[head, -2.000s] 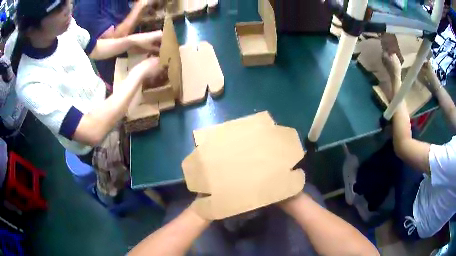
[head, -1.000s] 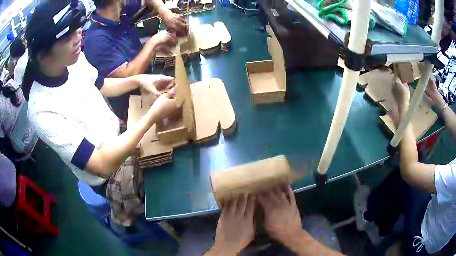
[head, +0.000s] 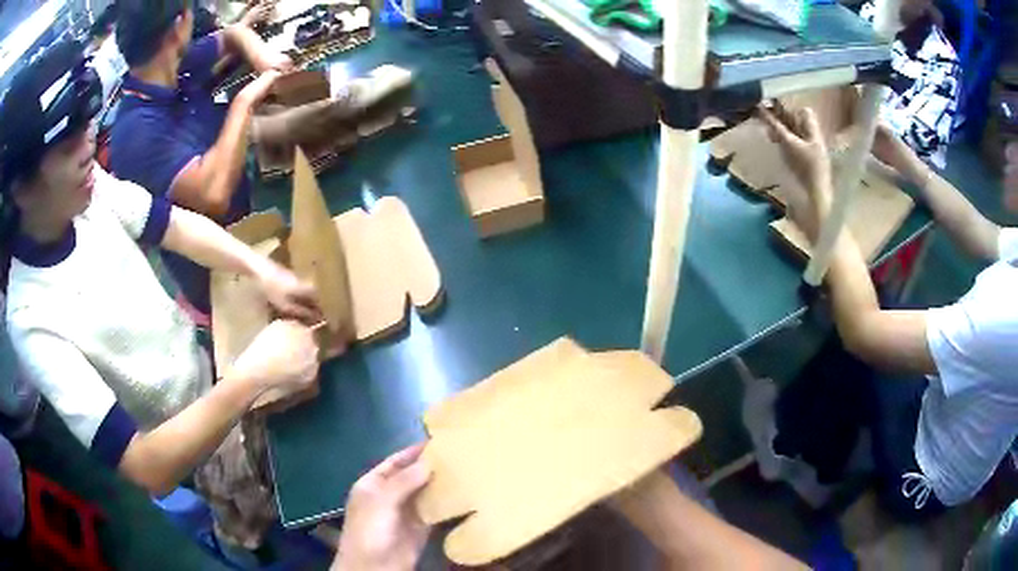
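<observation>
A brown cardboard mailer box (head: 547, 446) is held over the front edge of the bench, its large notched lid panel facing me. The lid hides the rest of the box. My left hand (head: 387, 507) holds the panel's left edge, with fingers at the side. My right hand (head: 659, 519) is under the right side of the lid; its fingers are hidden behind the cardboard.
Green bench (head: 491, 301) with an open box (head: 499, 190) at its far side. A cream post (head: 675, 223) and shelf (head: 770, 67) stand right of centre. A neighbour at left folds a box beside stacked blanks (head: 385, 268). Another person works at right.
The box is tilted with its lid panel spread towards me instead of upright and edge-on. My left hand has moved to its left edge. The view has shifted, and the left neighbour's hands are lower.
</observation>
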